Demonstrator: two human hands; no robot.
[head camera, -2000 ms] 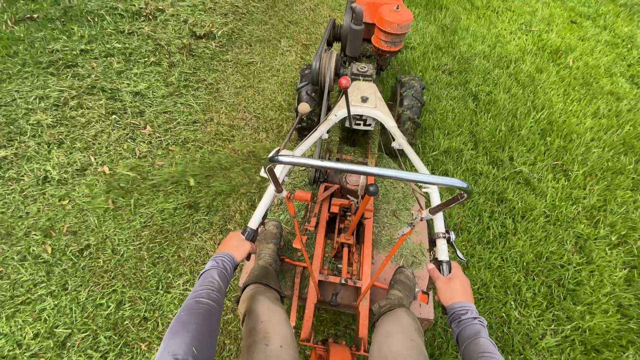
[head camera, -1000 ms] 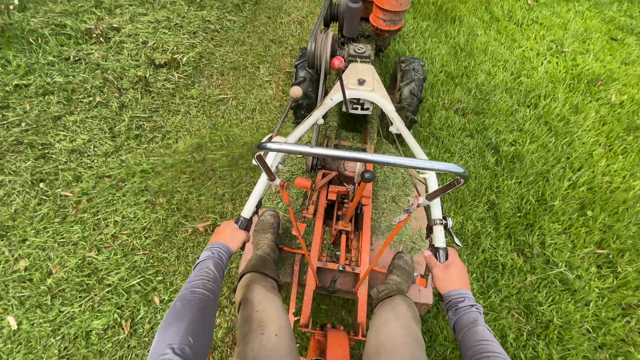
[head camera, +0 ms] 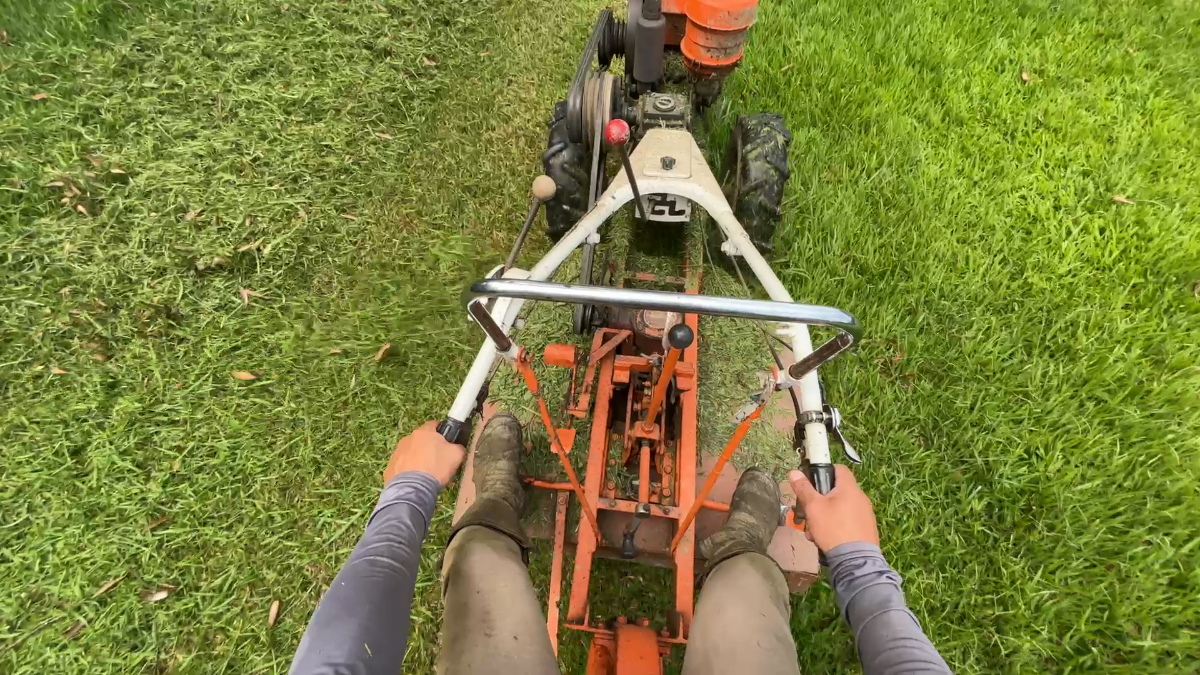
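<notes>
My left hand point(head camera: 427, 453) is closed around the left handlebar grip point(head camera: 454, 430), and my right hand point(head camera: 837, 507) around the right handlebar grip point(head camera: 821, 478). Both grips end the white handlebar frame point(head camera: 761, 272) of a two-wheeled walk-behind tractor. A chrome bar point(head camera: 656, 299) crosses between the handlebars. In front of it stand a red-knobbed lever point(head camera: 617, 132) and a lever with a tan knob point(head camera: 544, 187). An orange lever with a black knob point(head camera: 680, 336) rises from the orange steel frame point(head camera: 687, 469). Below my hands, both boots rest on the machine's rear deck.
Black lugged tyres point(head camera: 761, 173) flank the engine end, with a belt and pulley point(head camera: 598, 103) on its left. Cut grass with scattered dry leaves point(head camera: 245, 375) covers the left; taller green grass point(head camera: 1012, 309) stands on the right. A small metal lever point(head camera: 844, 439) sits by the right grip.
The ground has shifted past the machine, with different leaves now in view. Both hands stay on the grips. The view has tilted slightly, so less of the orange engine end shows.
</notes>
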